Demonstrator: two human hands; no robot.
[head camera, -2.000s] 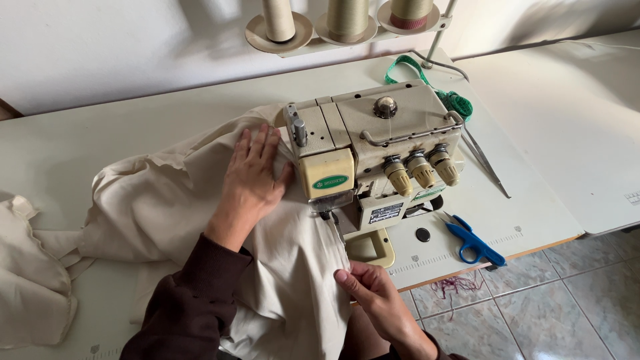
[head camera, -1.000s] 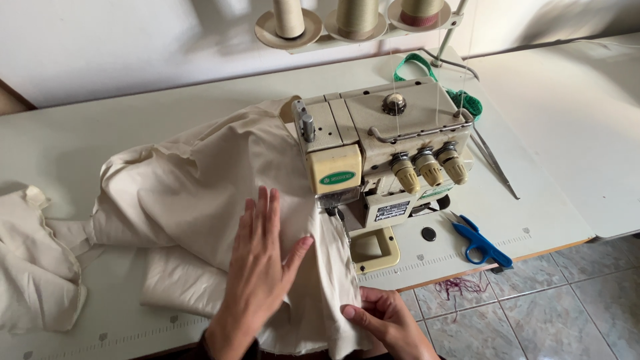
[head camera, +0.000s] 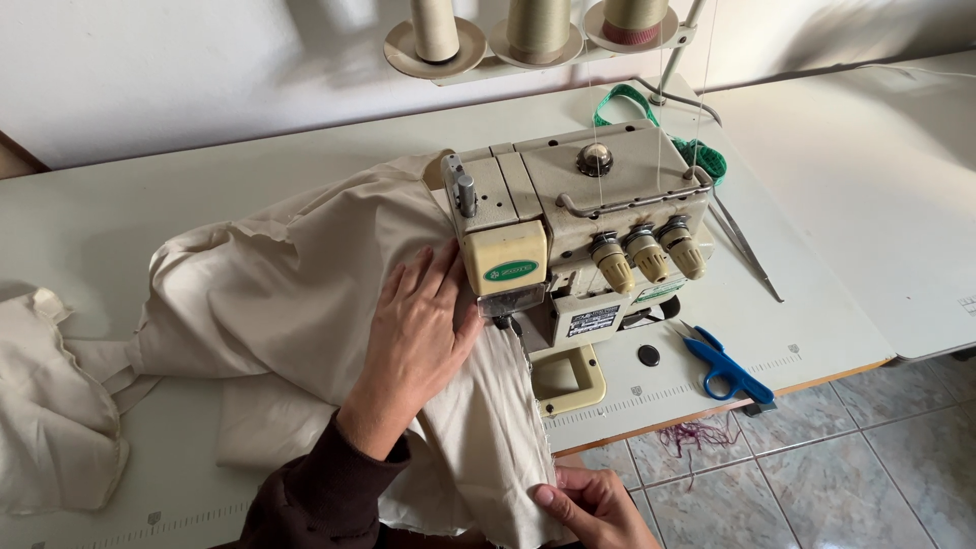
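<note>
Cream fabric (head camera: 328, 305) lies across the table and runs under the presser foot (head camera: 505, 322) of an overlock sewing machine (head camera: 610, 183). Flat on the cloth, just left of the foot, rests my left hand (head camera: 419, 328), its fingers reaching up beside the machine head. Lower down, at the table's front, my right hand (head camera: 591, 503) pinches the raw edge of the cloth between thumb and fingers. The fabric edge runs from the foot down to that hand. The needle area is mostly hidden behind the clear guard.
Blue thread snips (head camera: 724, 366) lie at the front edge, right of the machine. Metal tweezers (head camera: 743, 248) and a green measuring tape (head camera: 701, 160) are by its right side. Thread cones (head camera: 537, 27) stand behind. Thread scraps (head camera: 698, 436) lie on the tiled floor.
Over the last second my left hand has moved up the cloth, closer to the presser foot. My right hand still holds the fabric edge near the front.
</note>
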